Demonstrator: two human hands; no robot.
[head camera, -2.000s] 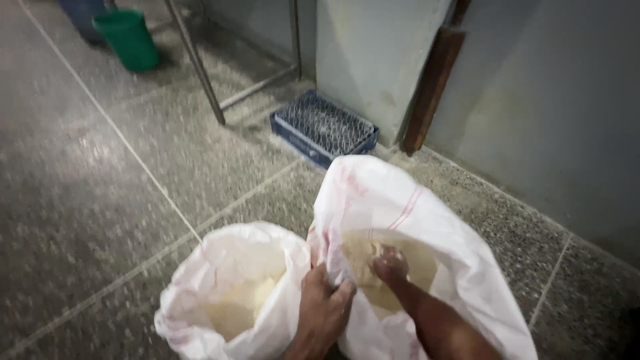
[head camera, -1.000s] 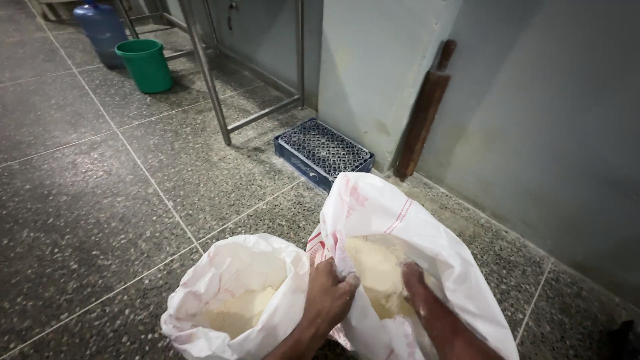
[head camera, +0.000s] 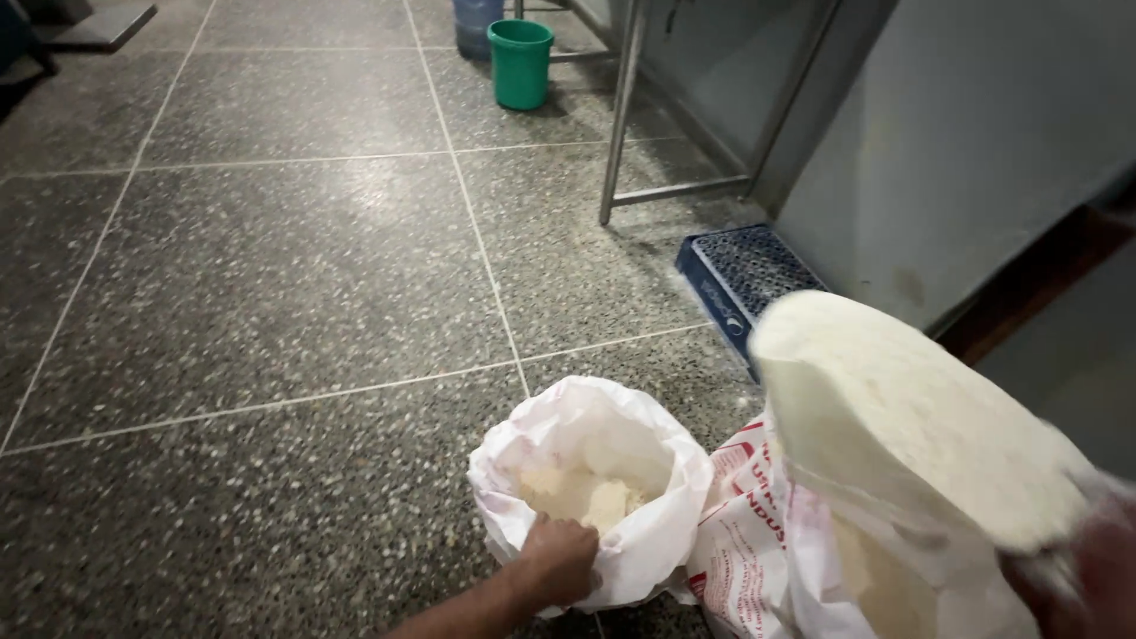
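Note:
My left hand (head camera: 564, 559) is closed on the near rim of a smaller white sack (head camera: 670, 532), which stands open with pale, lumpy powder (head camera: 612, 501) inside. At the right, my right hand (head camera: 1056, 568), blurred and partly cut off by the frame edge, grips the near end of a large pale scoop or similar vessel (head camera: 825, 408) heaped with whitish powder. The scoop is above a larger white sack with red print (head camera: 741, 541), beside the smaller one. More powder shows in the larger sack, whose mouth is partly hidden by the scoop.
A blue plastic crate (head camera: 732, 328) lies on the speckled floor near the wall, beyond the larger sack. Farther back are a metal frame leg (head camera: 619, 133), a green bucket (head camera: 521, 67) and a blue water jug (head camera: 473, 31). A flat metal platform (head camera: 106, 28) is at upper left.
My right hand has come up out of the larger sack with a heaped scoop. My left hand has moved from the larger sack's rim to the smaller sack's rim. The view has swung left.

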